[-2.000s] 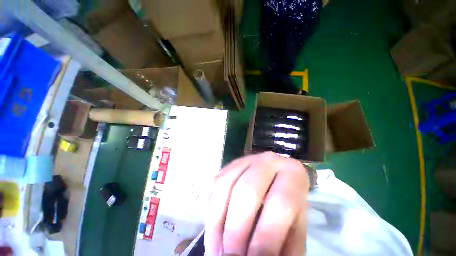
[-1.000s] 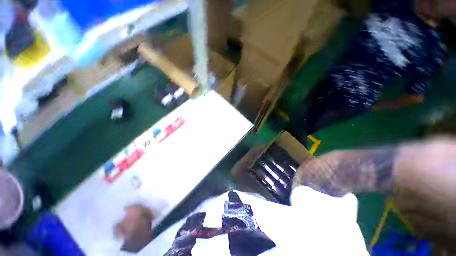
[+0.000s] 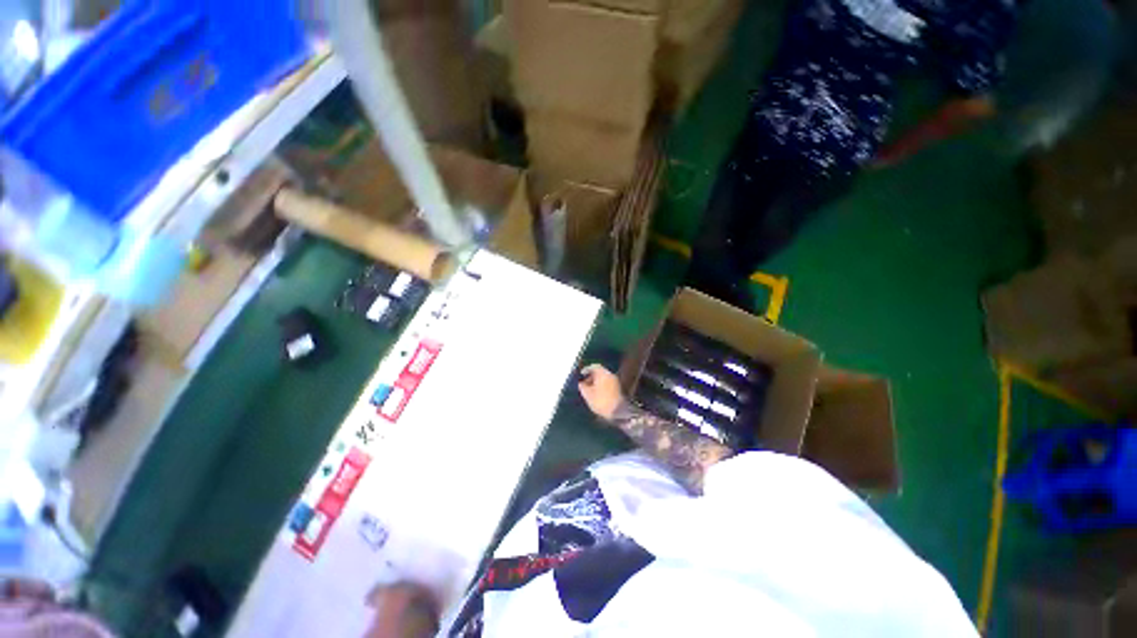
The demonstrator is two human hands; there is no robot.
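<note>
The white work board (image 3: 480, 374) runs diagonally through the middle, with red-and-white stickers (image 3: 331, 502) on its far edge. My left hand (image 3: 405, 611) is blurred and cut off by the bottom edge, low over the near end of the board; its fingers are unclear. My right hand (image 3: 601, 390) is at the board's right edge, left of the open carton (image 3: 788, 393), with fingers curled and nothing visible in it. The carton stands on the floor and holds rows of glossy black boxes (image 3: 698, 389). My right forearm covers part of its near left side.
Small black boxes (image 3: 299, 337) lie on the green conveyor (image 3: 237, 405) beyond the board. A cardboard tube (image 3: 362, 233) lies at its far end. A blue crate (image 3: 162, 94) sits on the shelf. Spare cartons (image 3: 580, 94) stand behind. A person in dark clothing (image 3: 823, 112) bends beyond the carton.
The view has turned and shifted. My right arm, stretched out at the right a second ago, has come in to the board's right edge. My left hand appears lower in the picture.
</note>
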